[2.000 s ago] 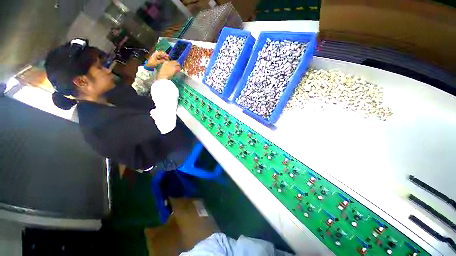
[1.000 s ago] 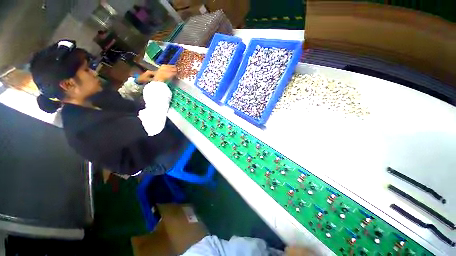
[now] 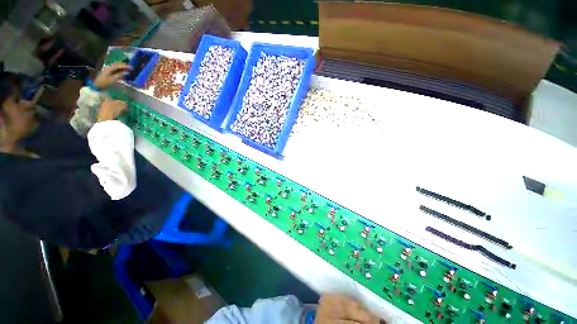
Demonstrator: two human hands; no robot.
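Note:
The green circuit board strip [image 3: 253,183] runs diagonally from the upper left to the lower right, dotted with small red, white and dark parts. My left hand [image 3: 345,310] is at the bottom edge of the picture, beside the strip's near rail, with a blue band at the wrist. Its fingers are cut off or blurred, so whether it holds anything does not show. My right hand is out of view. Three thin black strips of parts [image 3: 465,228] lie on the white table [image 3: 373,171], right of the boards.
Two blue bins [image 3: 235,132] hold small pale and dark parts. Cream parts [image 3: 335,111] lie right of them, orange-brown parts [image 3: 167,77] left. A neighbouring worker [image 3: 76,190] reaches over the far boards. An open cardboard box [image 3: 430,57] stands behind; a dark pointed piece [image 3: 534,185] lies right.
The view has swung right, so the bins and worker sit farther left. My left hand has come in at the bottom edge. The dark pointed piece at the right now shows.

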